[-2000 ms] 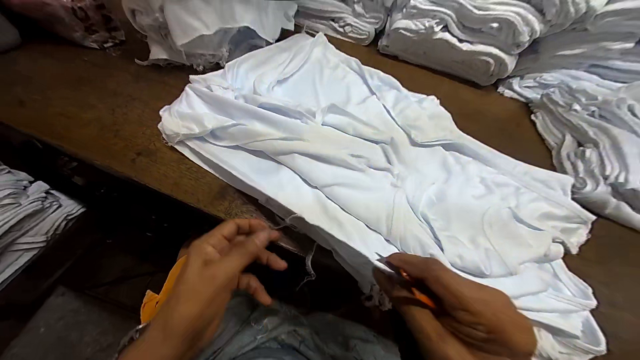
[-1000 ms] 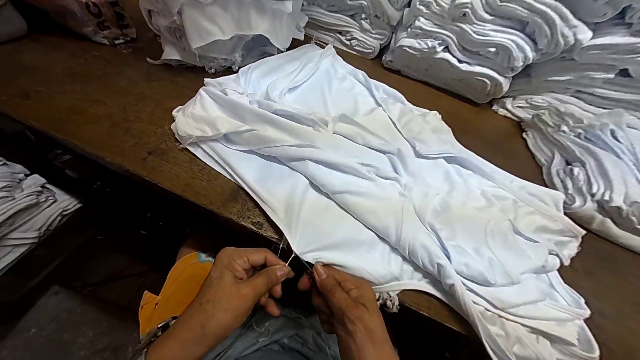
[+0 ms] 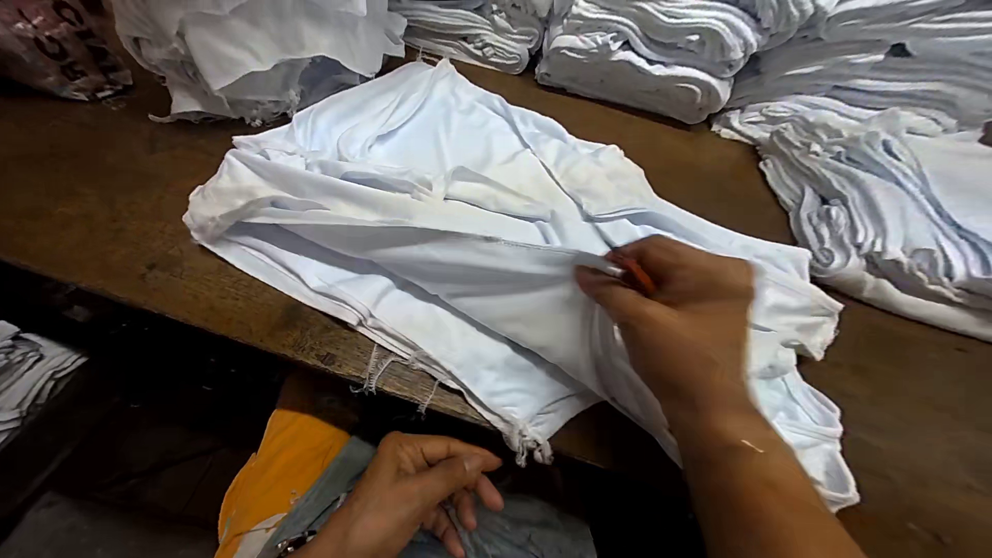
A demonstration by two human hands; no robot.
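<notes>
A white fabric garment [image 3: 465, 271] lies crumpled over the wooden table, its near edge hanging past the table's front with loose threads [image 3: 380, 368] beneath it. My right hand [image 3: 674, 310] pinches a raised layer of the garment at its right part and also holds a small orange-handled cutting tool [image 3: 635, 275], mostly hidden in the palm. A thin metal tip shows beyond the fingers. Low in the view, in front of the table edge, my left hand [image 3: 434, 488] has its fingers loosely curled and apart, with nothing visible in it. It does not touch the garment.
Folded stacks of white fabric [image 3: 635, 70] stand along the table's back, with more at the right [image 3: 876, 194]. A loose white pile [image 3: 271, 54] and a printed plastic bag [image 3: 62, 46] lie back left. Below the table edge [image 3: 155, 302] are another white stack [image 3: 31, 380] and orange cloth [image 3: 279, 457].
My hands were together at the garment's near edge one second ago. Now my right hand has moved up and right, lifting a fabric layer, while my left hand is apart from it, lower down.
</notes>
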